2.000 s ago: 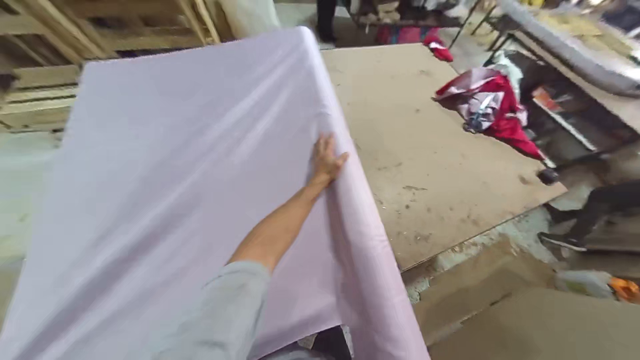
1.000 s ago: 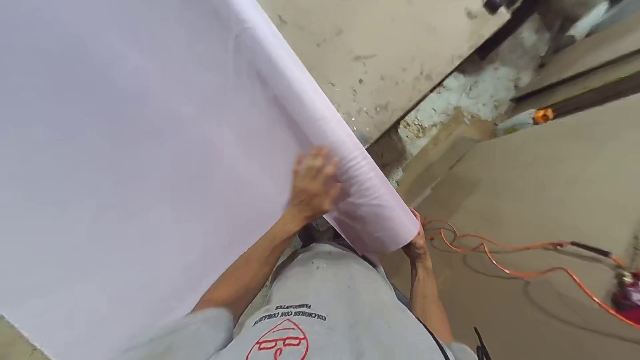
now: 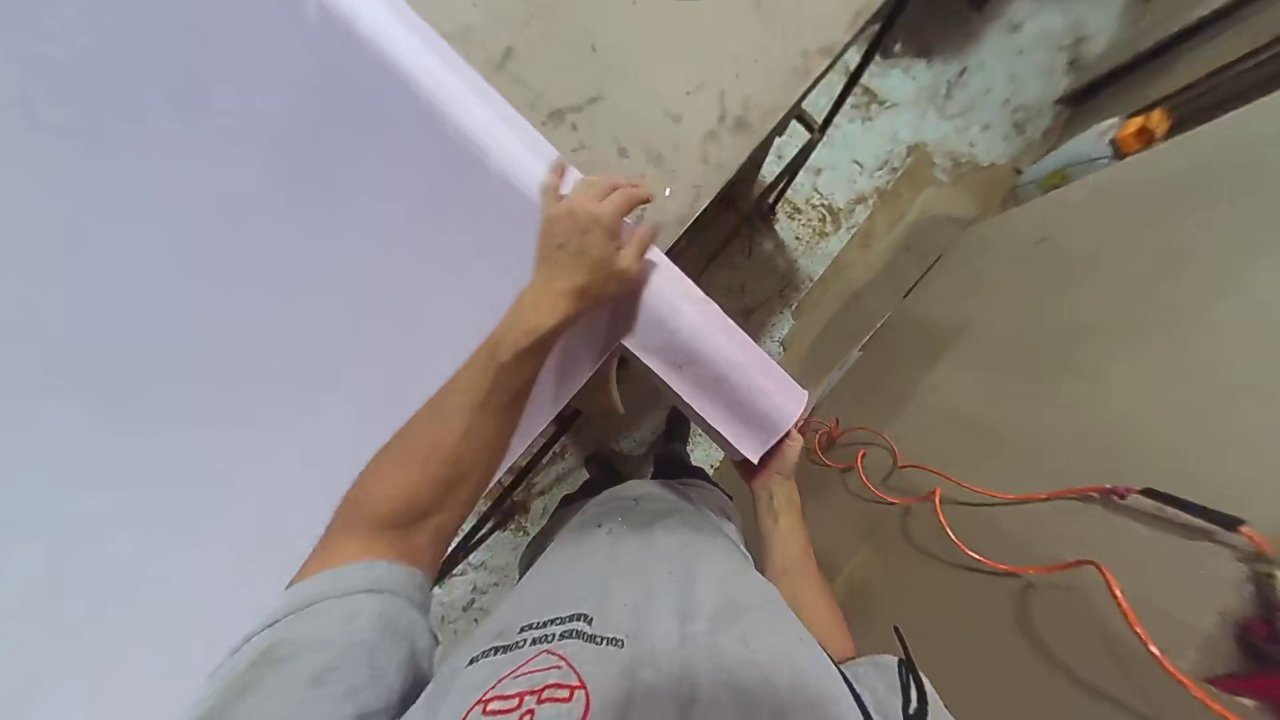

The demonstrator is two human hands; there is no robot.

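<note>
A pale pink-lilac roll of sheet material [image 3: 715, 355] runs diagonally from the top left to the centre, and its flat part [image 3: 220, 250] covers the left side. My left hand [image 3: 590, 235] lies across the top of the roll with its fingers spread over the far side. At the roll's near end is my right hand [image 3: 778, 460], supporting it from below; its fingers are largely hidden by the roll.
Beyond the roll is a stained tan board [image 3: 640, 90] with a dark metal frame at its edge. At right, an orange coiled hose [image 3: 1000, 565] lies on a brown surface [image 3: 1130, 320]. A bag with an orange part [image 3: 1070, 160] sits at upper right.
My left hand has moved from the sheet beside the roll onto the roll. My right hand remains at the roll's near end. The view has tilted down since the oldest frame.
</note>
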